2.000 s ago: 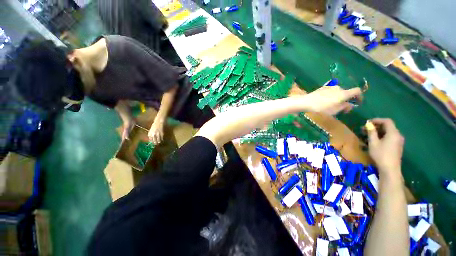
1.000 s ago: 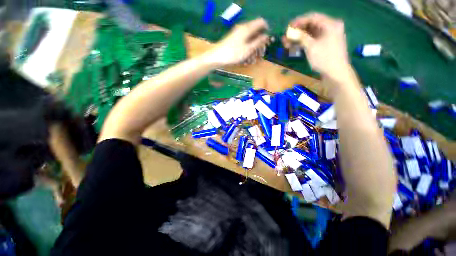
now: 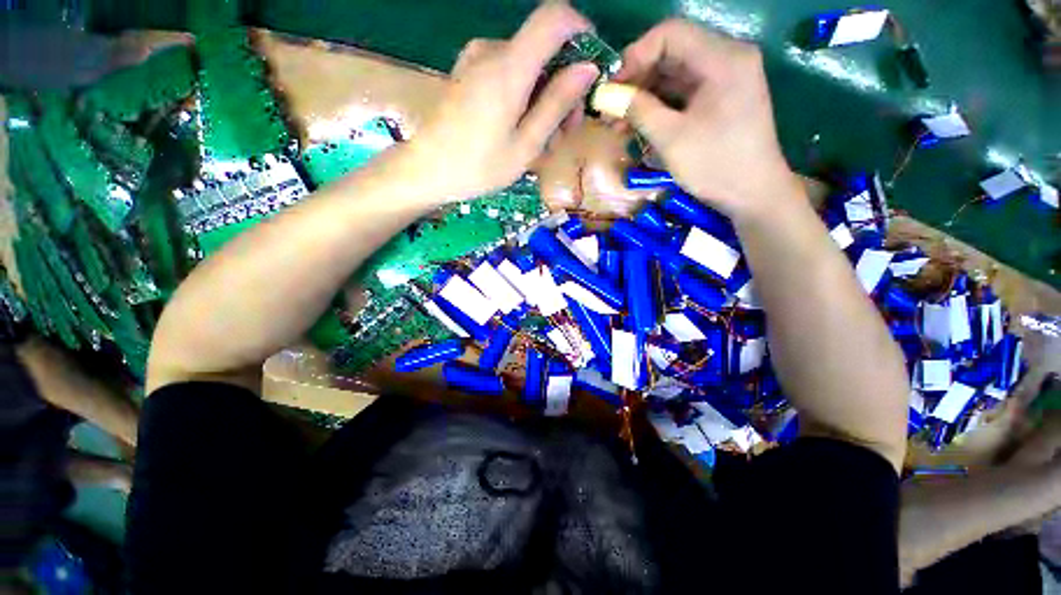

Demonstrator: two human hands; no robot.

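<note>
My left hand (image 3: 500,110) is at the top centre, with thumb and fingers pinched on a small green circuit board (image 3: 585,52). My right hand (image 3: 698,110) is just right of it, with a cream finger cot (image 3: 612,100) on one finger. Its fingertips meet at the board's right edge; whether they grip it cannot be told. A heap of blue battery cells (image 3: 639,279) with white pads (image 3: 710,251) and thin red and dark wires lies on the brown bench below my hands and on both sides of my right forearm.
Green board panels (image 3: 239,99) are piled at the left, some showing silvery components. The green conveyor belt (image 3: 803,116) runs beyond the bench, with several units (image 3: 853,28) on it. Parts of other people's arms (image 3: 989,506) show at the lower right and left.
My view has turned down and right. My hands have come together around the small board; earlier they were apart.
</note>
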